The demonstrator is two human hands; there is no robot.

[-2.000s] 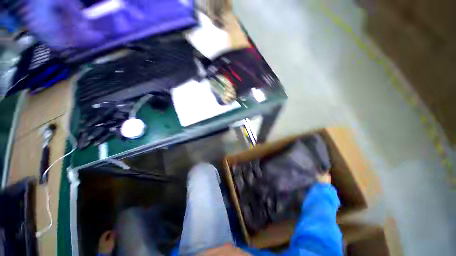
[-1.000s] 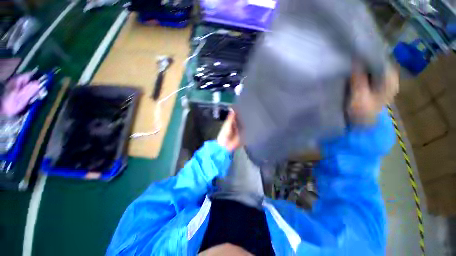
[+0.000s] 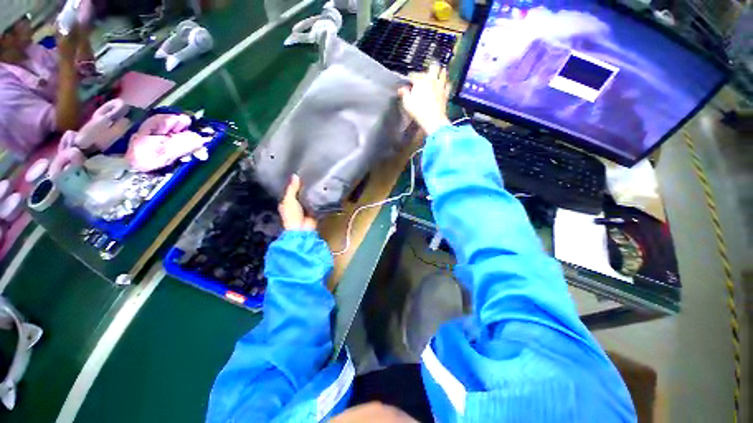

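A grey dust bag (image 3: 334, 124) is held in both hands above the brown cardboard strip and the upper end of the blue parts tray (image 3: 206, 282). It bulges a little; its contents cannot be seen. My left hand (image 3: 293, 208) holds the bag's lower edge, with the fingers partly against it. My right hand (image 3: 427, 97) holds the bag's right edge near the top. A thin white USB cable (image 3: 367, 204) runs from the desk onto the cardboard below the bag.
The monitor (image 3: 590, 70), keyboard (image 3: 537, 161) and white paper (image 3: 580, 241) are on the desk at right. A blue tray with pink and white parts (image 3: 161, 161) lies at left. White headsets (image 3: 183, 43) lie along the green line. A person in pink (image 3: 37, 95) is at upper left.
Both hands have carried the grey bag from in front of my body left and forward over the cardboard and tray. Earlier, my right hand was in the carton of bags. The view has turned.
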